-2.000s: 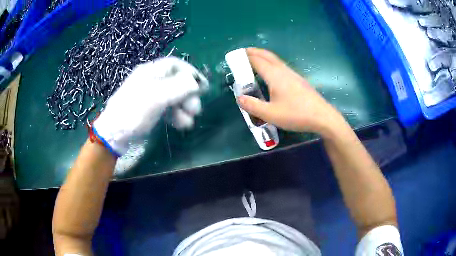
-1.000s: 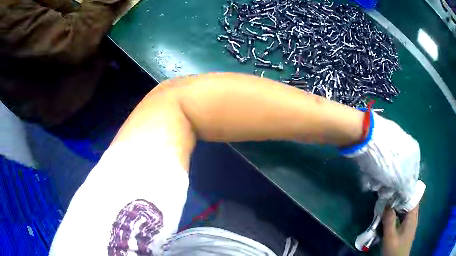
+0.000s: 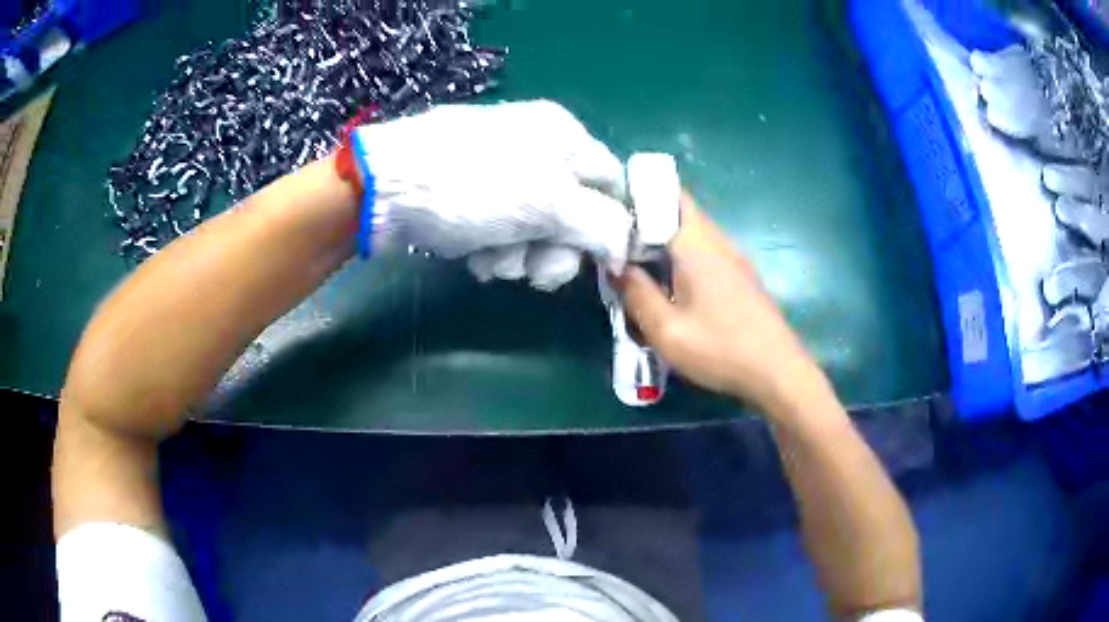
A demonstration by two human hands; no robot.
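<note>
A white unit point(image 3: 654, 201) with a broad rounded head and a red spot at its narrow end stands out over the green bench in front of me. My right hand point(image 3: 711, 298), bare, is closed around its right side, with the thumb across its middle. My left hand point(image 3: 499, 182), in a white knitted glove, has its fingertips against the unit's middle, just below the head. Whether it pinches a small fitting there is hidden by the fingers. A large heap of small dark-and-silver fittings point(image 3: 262, 103) lies at the upper left, partly behind my left wrist.
A blue crate point(image 3: 936, 182) at the right holds white and silver components point(image 3: 1015, 97) on a white liner. Part of another blue crate point(image 3: 76, 34) shows at the upper left. The green bench's front edge point(image 3: 487, 430) runs across in front of my lap.
The view has swung back from the left, so the right crate shows again. Both hands remain together at the white unit. Compared with two seconds ago, my left hand has moved right onto it.
</note>
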